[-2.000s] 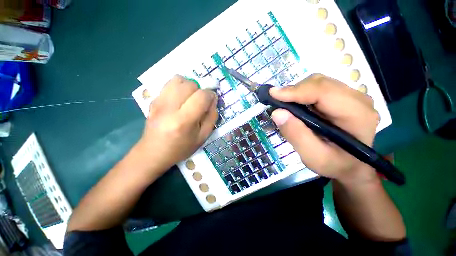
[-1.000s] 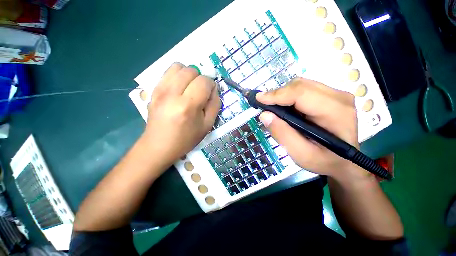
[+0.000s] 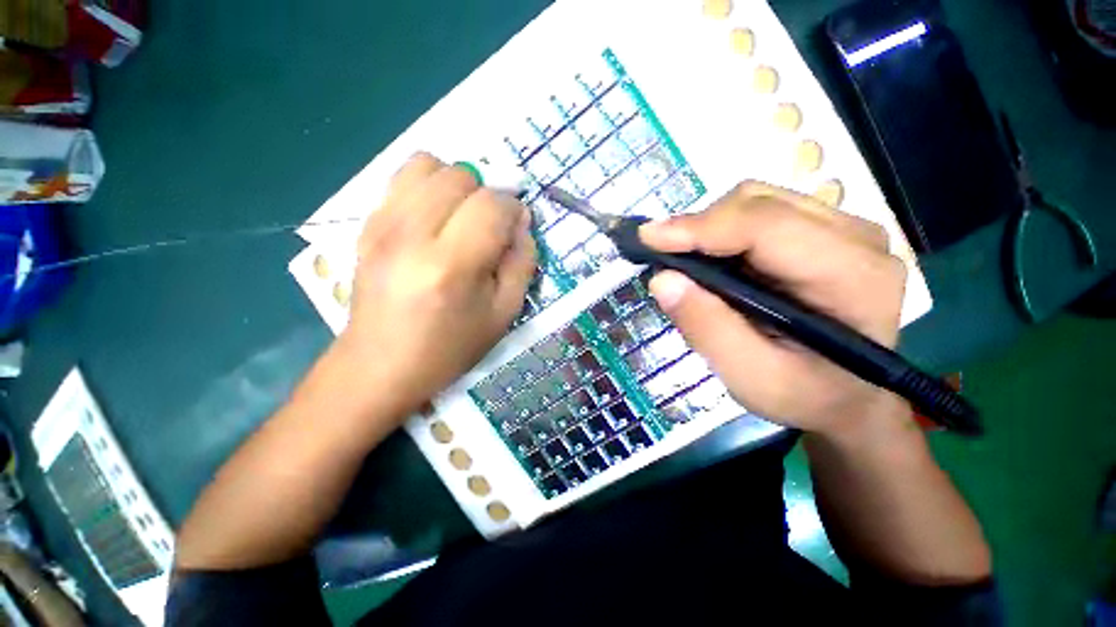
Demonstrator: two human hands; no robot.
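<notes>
A white pallet (image 3: 367, 196) with tan holes along its edges lies tilted before me. It holds two blocks of a PCB panel (image 3: 569, 404) with green strips and small dark or shiny squares. My left hand (image 3: 447, 263) is closed over the upper block's left part, with a green band at one finger. A thin solder wire (image 3: 184, 241) runs from the left edge to this hand; its end is hidden. My right hand (image 3: 796, 300) grips the black soldering iron (image 3: 783, 321) like a pen. The iron's tip is at the upper block, just right of my left fingers.
A black smartphone (image 3: 918, 123) lies right of the pallet, with green-handled pliers (image 3: 1050, 239) beside it. A second pallet (image 3: 104, 490) lies at lower left. A white box (image 3: 43, 162) and a blue thing (image 3: 34, 263) are at the left edge. A red thing (image 3: 933, 423) shows under the iron's rear.
The pallet has shifted left and slightly down in view, as have the phone and pliers. The iron's tip is a little left of where it was two seconds ago. Both hands keep their grips.
</notes>
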